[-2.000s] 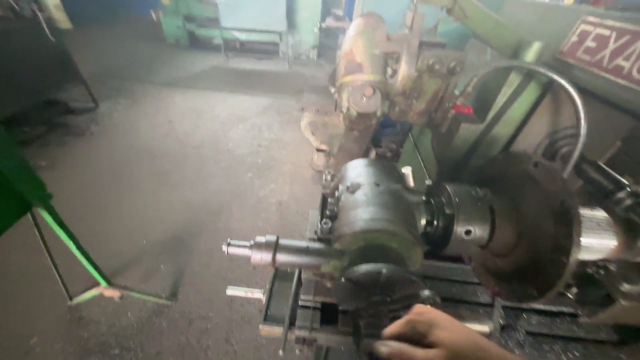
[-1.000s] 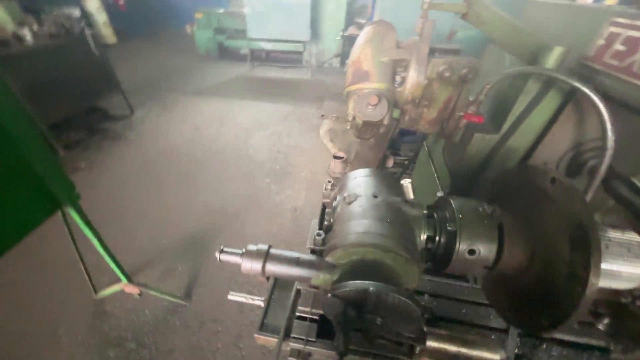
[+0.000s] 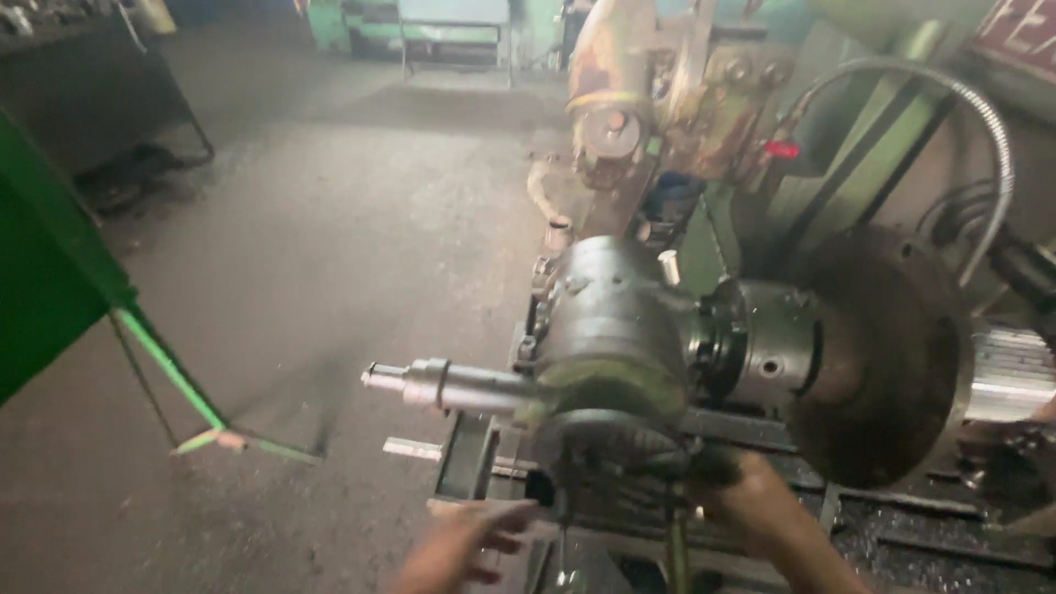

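A metal dividing head [image 3: 610, 330] sits on the machine table, with a stepped shaft [image 3: 462, 388] jutting out to its left. On its near side is a dark round plate [image 3: 610, 445]. My right hand [image 3: 742, 487] reaches to the right edge of that plate; its fingertips are dark and blurred, so a grip cannot be told. My left hand [image 3: 478, 540] is at the lower left, fingers apart, near the table's end and holding nothing. Right of the head are a chuck [image 3: 775, 346] and a large dark disc [image 3: 883, 355].
A rusty, painted machine head [image 3: 615, 107] stands behind, with a red-handled valve [image 3: 781, 149] and a flexible metal hose [image 3: 994, 140]. The slotted table [image 3: 932, 495] bears metal chips. A green panel [image 3: 49, 247] on a stand is at left. A flat bar [image 3: 412, 448] sticks out leftward.
One second ago no hand was in view; now both hands are at the near side of the dividing head. Two seconds ago one hand showed at the bottom.
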